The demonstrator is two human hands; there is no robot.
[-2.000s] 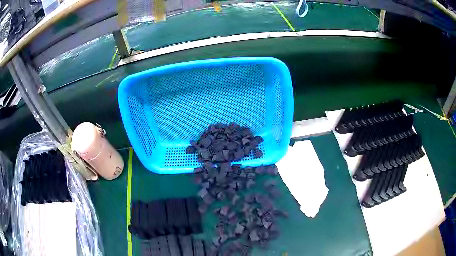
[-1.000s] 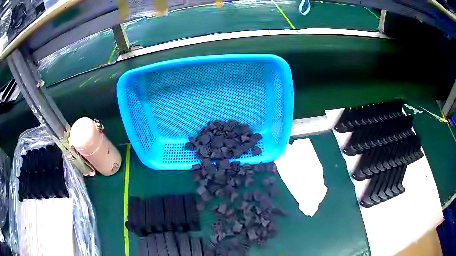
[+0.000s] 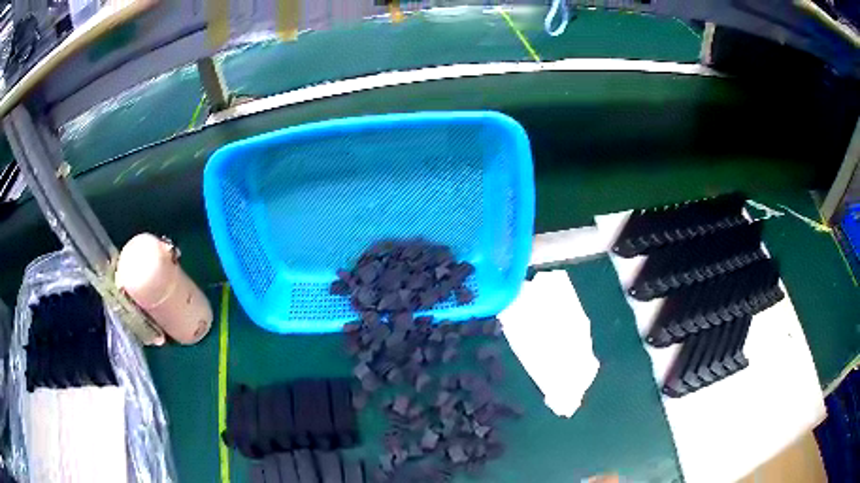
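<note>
Small black pieces (image 3: pixel 405 274) spill from the tipped blue basket (image 3: pixel 377 119) onto the green bench. Long black parts (image 3: pixel 294 415) lie side by side in two groups left of the pile, the nearer group cut by the bottom edge. Several slanted rows of finished parts (image 3: pixel 707 274) lie on a white sheet (image 3: pixel 735 434) at the right. A white cloth (image 3: pixel 556 340) lies flat between basket and sheet. Neither of my hands can be made out; a small skin-toned patch at the bottom edge, right of centre, is too little to identify.
A plastic-lined box (image 3: pixel 80 434) with black parts stands at the left. A pink bottle (image 3: pixel 165 288) leans by the metal post (image 3: pixel 71 193). A raised shelf (image 3: pixel 94 57) crosses the top. Brown cardboard (image 3: pixel 797 464) shows at the bottom right.
The whole view has shifted, so bench items appear slightly further left and lower. A small skin-toned patch has appeared at the bottom edge. The basket, parts and cloth keep their arrangement.
</note>
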